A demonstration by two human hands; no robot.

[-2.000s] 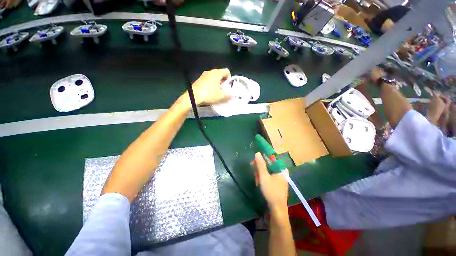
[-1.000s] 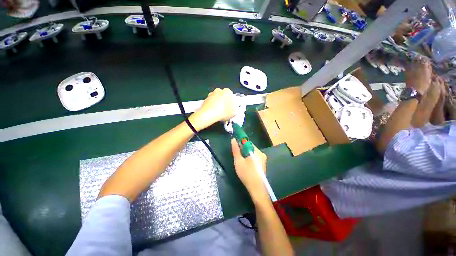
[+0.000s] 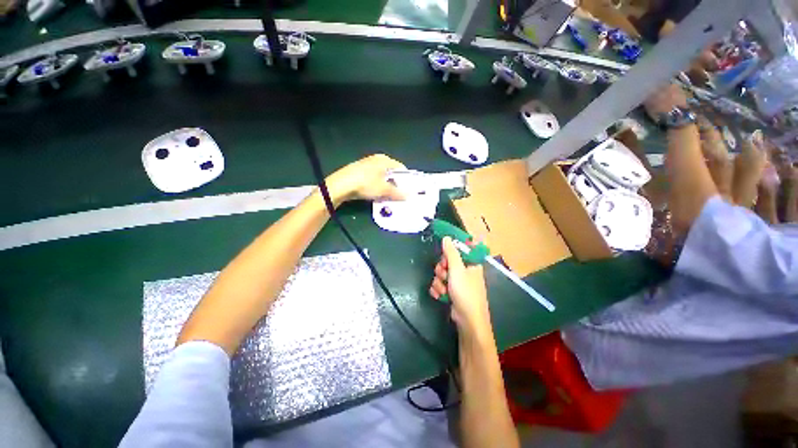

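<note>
My left hand (image 3: 374, 178) holds a white plastic cover (image 3: 407, 208) by its upper left side, over the white strip at the near edge of the belt. A dark round hole shows in the cover. My right hand (image 3: 457, 278) is closed round the green hot glue gun (image 3: 458, 241). The gun's nozzle points up-left at the cover's lower right edge; I cannot tell if they touch. A translucent white glue stick (image 3: 523, 283) sticks out of the gun's rear toward the lower right.
Covers (image 3: 183, 160) and part-built units (image 3: 194, 52) lie on the dark green belt (image 3: 254, 131). A cardboard box (image 3: 573, 210) of white shells and its flap stand right. Bubble wrap (image 3: 306, 350) lies under my left forearm. A black cord hangs across. A neighbour's arms and slanting post are right.
The held cover now lies flatter and more visible. My right hand and gun have shifted right, the glue stick swinging rightward. Covers and units on the belt have moved right.
</note>
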